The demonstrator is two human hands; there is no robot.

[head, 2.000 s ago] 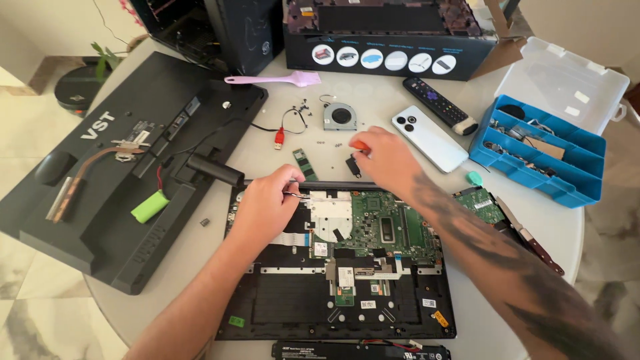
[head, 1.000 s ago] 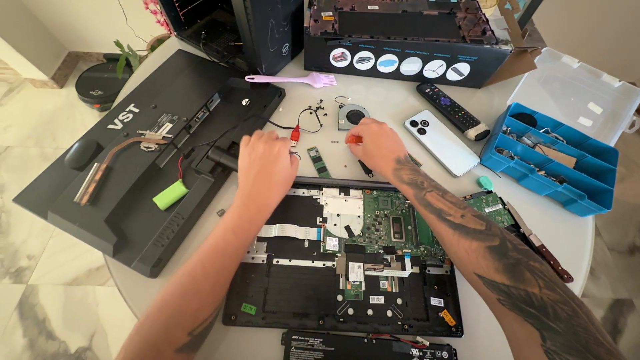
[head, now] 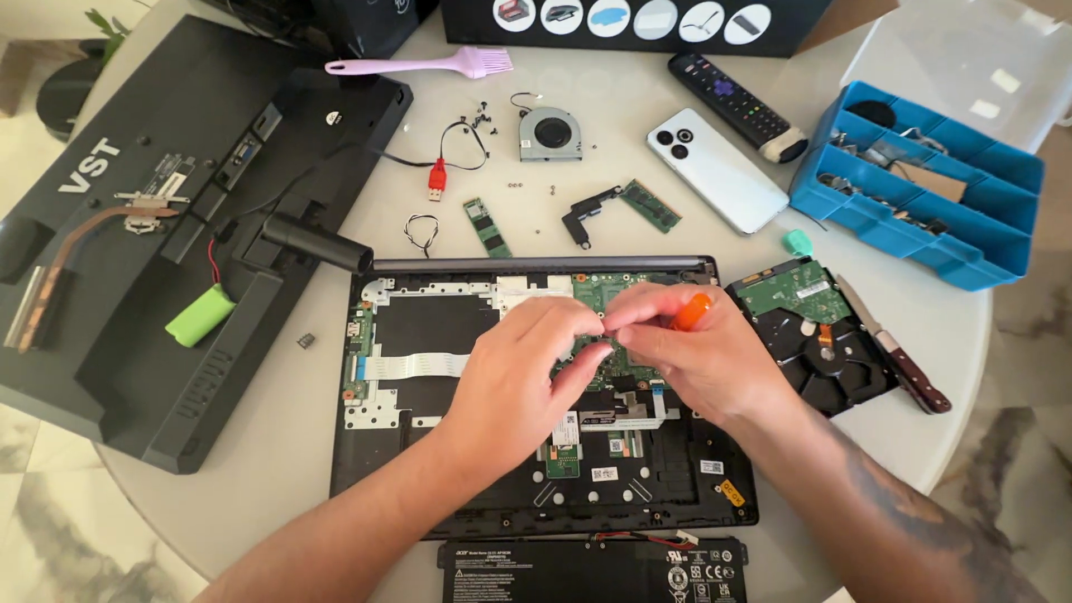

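My right hand [head: 691, 356] holds a screwdriver by its orange handle [head: 692, 311] above the green motherboard [head: 590, 293] of an opened laptop base [head: 435, 327]. Fingertips of my left hand [head: 523, 377] meet those of the right over the board; whether anything small is pinched there is hidden. A white ribbon cable [head: 419, 366] runs to the left of my left hand. Behind the laptop lie a cooling fan [head: 550, 134], a small green circuit board [head: 487, 227], a memory module [head: 650, 206] and a black speaker piece [head: 586, 214]. An Acer battery [head: 590, 574] lies in front.
At left lies a monitor [head: 100, 293] bearing a copper heat pipe [head: 63, 260] and a green battery pack [head: 199, 316]. A white phone [head: 718, 172], remote control [head: 737, 105], blue compartment box [head: 921, 184], hard drive [head: 816, 335] and knife [head: 896, 352] are at right. A pink brush [head: 427, 64] lies behind.
Both hands have moved from behind the laptop's rear edge to over its motherboard, where their fingertips now meet. The orange-handled tool has come along in my right hand.
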